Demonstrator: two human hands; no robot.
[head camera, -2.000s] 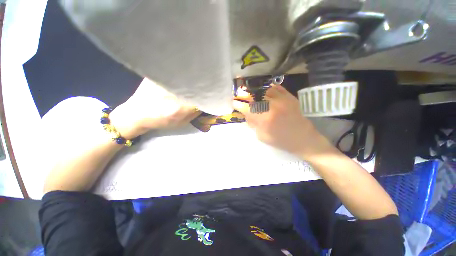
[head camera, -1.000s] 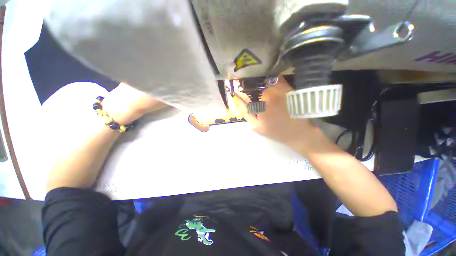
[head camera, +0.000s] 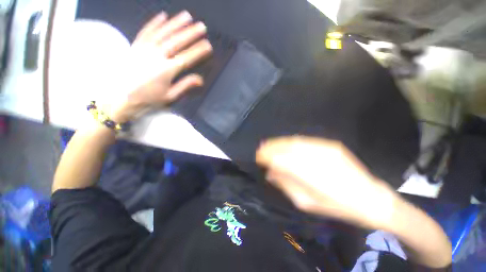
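Observation:
A large dark garment panel (head camera: 351, 106) lies over the table and reaches its front edge. A narrow greyer pocket piece (head camera: 238, 89) lies on the panel at a slant, between my hands. My left hand (head camera: 173, 61) is open with fingers spread, over the panel's left part, left of the grey piece. My right hand (head camera: 304, 164) is blurred, low over the panel's front part. Its fingers are bent and partly hidden, so I cannot tell whether it pinches the cloth.
The sewing machine head (head camera: 405, 18) is blurred at the upper right. Black scissors (head camera: 439, 159) lie at the right. The white table (head camera: 176, 133) shows at the left and front. Pale cloth (head camera: 375, 252) and a blue basket (head camera: 466, 231) are at the lower right.
The view has turned and the machine head has shifted to the upper right. Both hands have left the needle area. The dark panel and its grey piece now show in front of me.

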